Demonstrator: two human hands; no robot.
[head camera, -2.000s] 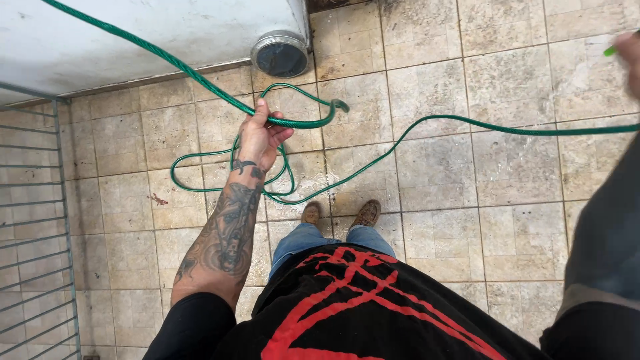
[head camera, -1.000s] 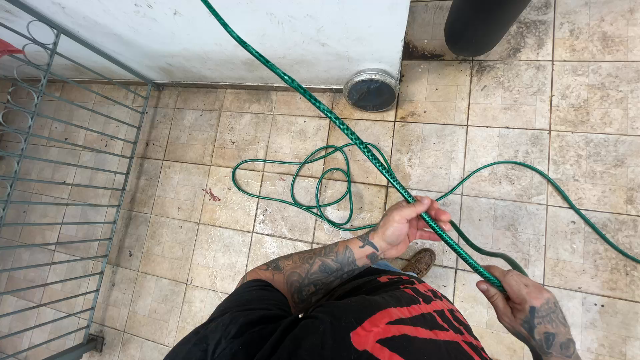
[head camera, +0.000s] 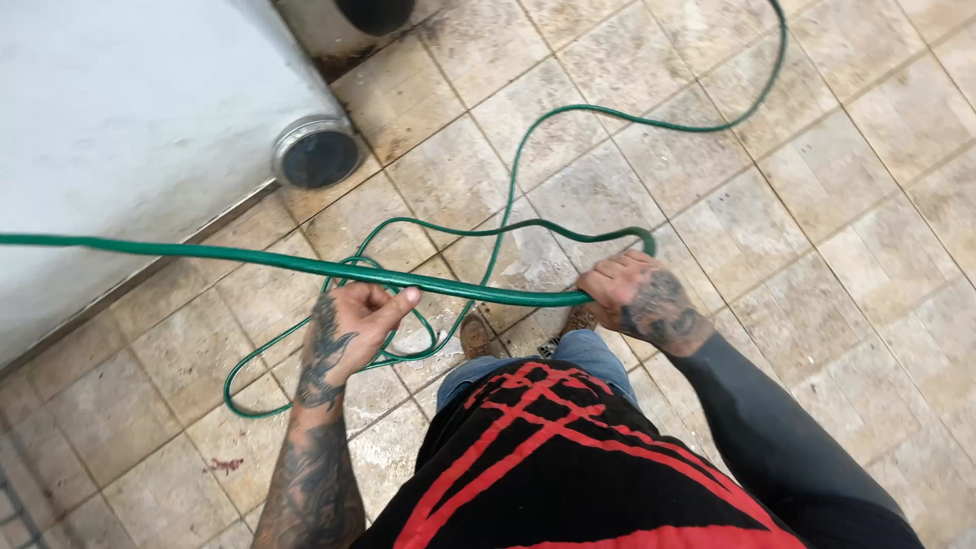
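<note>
A green garden hose (head camera: 488, 291) runs in from the left edge and stretches across in front of me. My right hand (head camera: 621, 286) is closed around it, and beyond that fist the hose bends back and drops to the floor. My left hand (head camera: 374, 316) has the hose between thumb and fingers, to the left of my right hand; its fingertips are partly hidden under the hose. More of the same hose lies on the tiles in loose loops behind and below my left hand, and one length curves away to the upper right.
A white wall (head camera: 137, 122) stands at the upper left, with a round dark-faced metal fitting (head camera: 316, 156) at its corner. A dark rounded object (head camera: 375, 11) is at the top edge. My brown shoes (head camera: 476, 335) stand on the tiled floor (head camera: 862, 305) near the hose loops.
The view has turned. My hands are farther apart on the hose than one second ago. Two seconds ago only my left hand held it, with my right hand off at the right edge.
</note>
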